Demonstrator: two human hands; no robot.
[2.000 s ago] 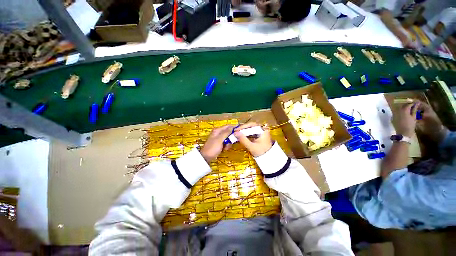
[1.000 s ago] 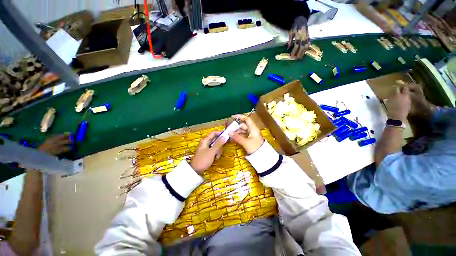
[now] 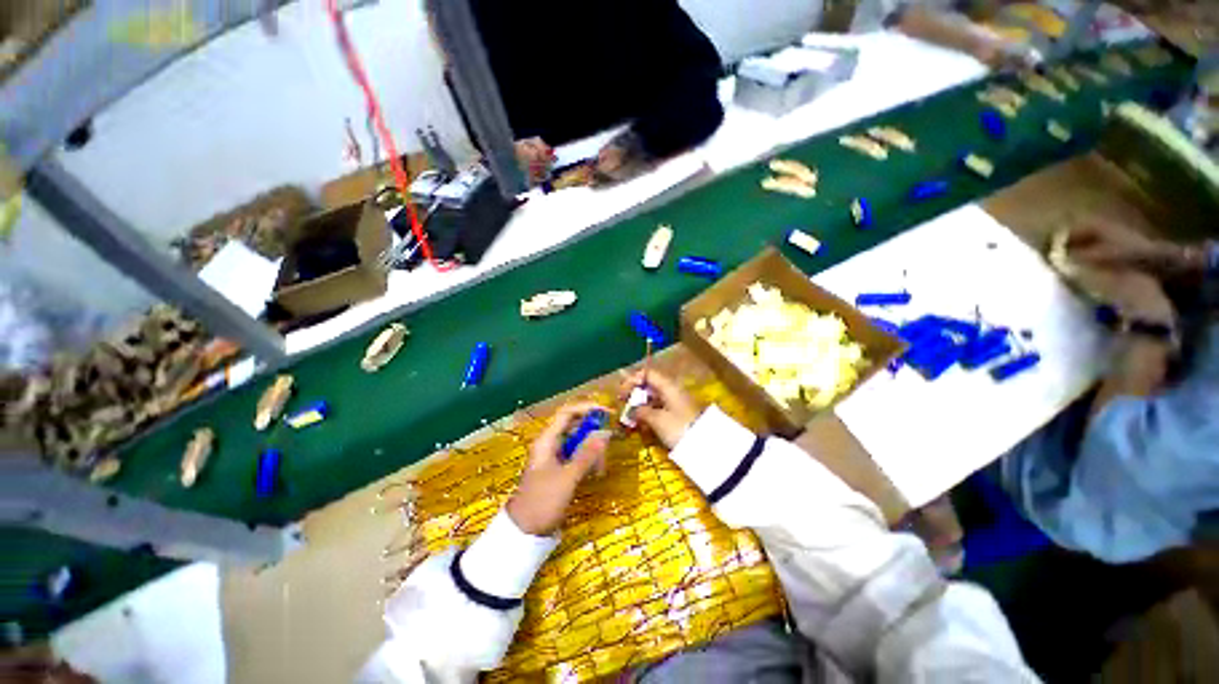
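My left hand holds a blue cell between thumb and fingers, above the amber-taped parts. My right hand, just to its right, pinches a small white strip; a thin reddish lead stands up beside those fingertips. The two hands are slightly apart. The amber-taped parts lie in close rows under both hands, with thin dark leads across them. The pad box, right of my right hand, is full of pale yellow pieces.
Beyond the work runs the green conveyor, bearing tan bundles and blue cells. A pile of blue cells lies on a white sheet at right. A person in light-blue sleeves works there; a dark-clothed person is across the belt. A metal post crosses at left.
The view has tilted and shifted. My hands have moved slightly apart; the blue cell now shows clearly in my left hand and the white strip in my right. The bare arm at left has left view.
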